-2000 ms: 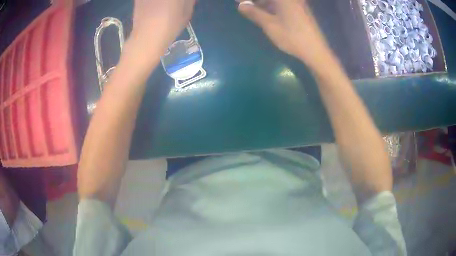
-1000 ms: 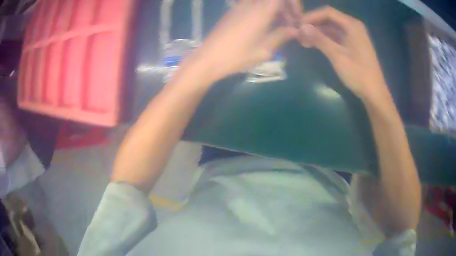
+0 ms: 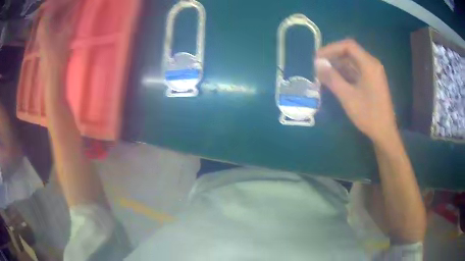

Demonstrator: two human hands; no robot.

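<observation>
A loop housing (image 3: 299, 97) with a blue band lies upright in view on the green bench, its open oval pointing away from me. A second such housing (image 3: 183, 74) lies to its left. My right hand (image 3: 352, 84) is beside the nearer housing's right side, thumb and forefinger tips close together at the loop. A pale spot shows at the thumb tip; whether it is a small white part or the nail I cannot tell. My left hand (image 3: 57, 23) is blurred over the red tray (image 3: 97, 76) at far left; its fingers and any held thing are unclear.
An open brown box (image 3: 422, 84) full of small white parts (image 3: 449, 92) stands at the right. The bench's front edge (image 3: 255, 171) runs before my body. Another person's sleeve (image 3: 20, 176) shows at far left. A pale strip curves along the far right side.
My hands were together over the middle; now they are apart. The left has swung left to the tray, the right has come down beside the housing. Both housings are uncovered.
</observation>
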